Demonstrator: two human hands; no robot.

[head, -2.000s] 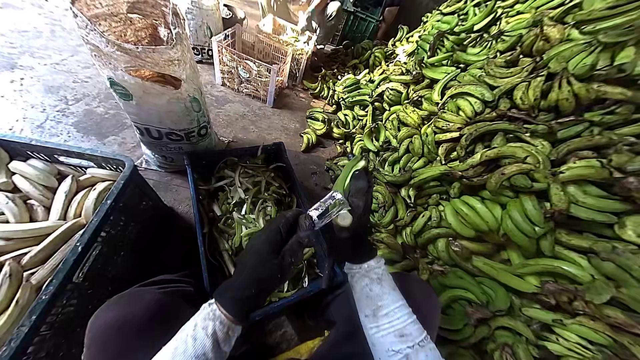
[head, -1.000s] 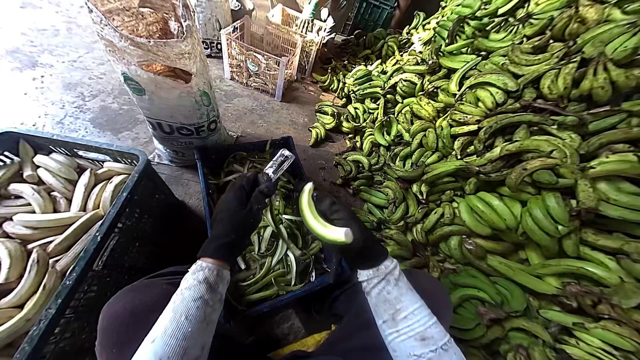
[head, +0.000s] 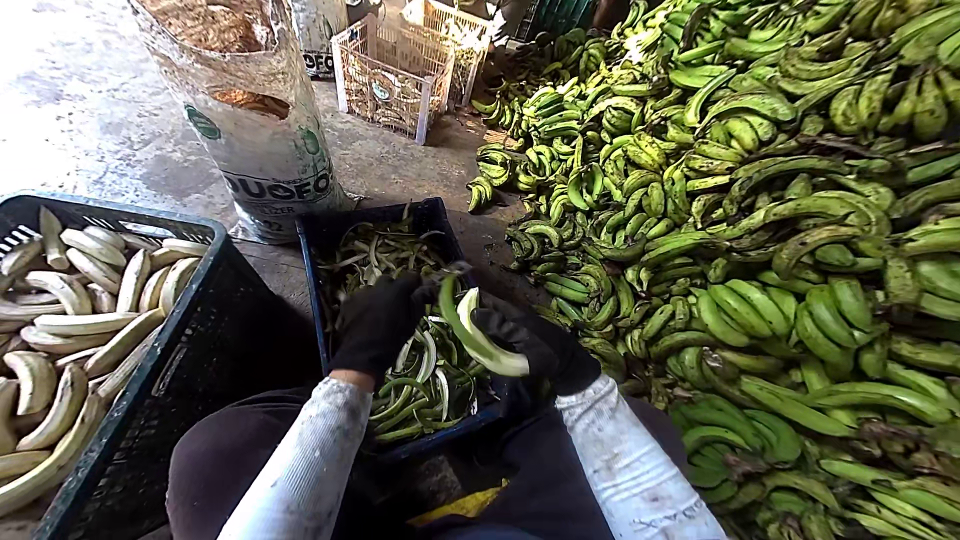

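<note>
Black gloves cover both of my hands. My right hand (head: pixel 536 341) grips a partly peeled green plantain (head: pixel 491 349), pale flesh showing along its side and lower end. Beside it my left hand (head: pixel 382 319) is closed on a small metal blade tool (head: pixel 454 271), blurred at the plantain's upper end. A strip of green peel (head: pixel 450 304) curves along the fruit's left side. Under both hands stands a dark blue crate (head: pixel 442 431) of loose peel strips (head: pixel 427 360).
At the left a dark plastic crate (head: pixel 161 360) holds peeled plantains (head: pixel 86 322). A tall white woven sack (head: pixel 262 142) stands behind the peel crate, with pale crates (head: pixel 382 90) farther back. Unpeeled green plantains (head: pixel 750 225) are heaped across the right side.
The blade tool has moved from left of the plantain, a second ago, to its upper end. More pale flesh shows, and a peel strip now hangs off the fruit.
</note>
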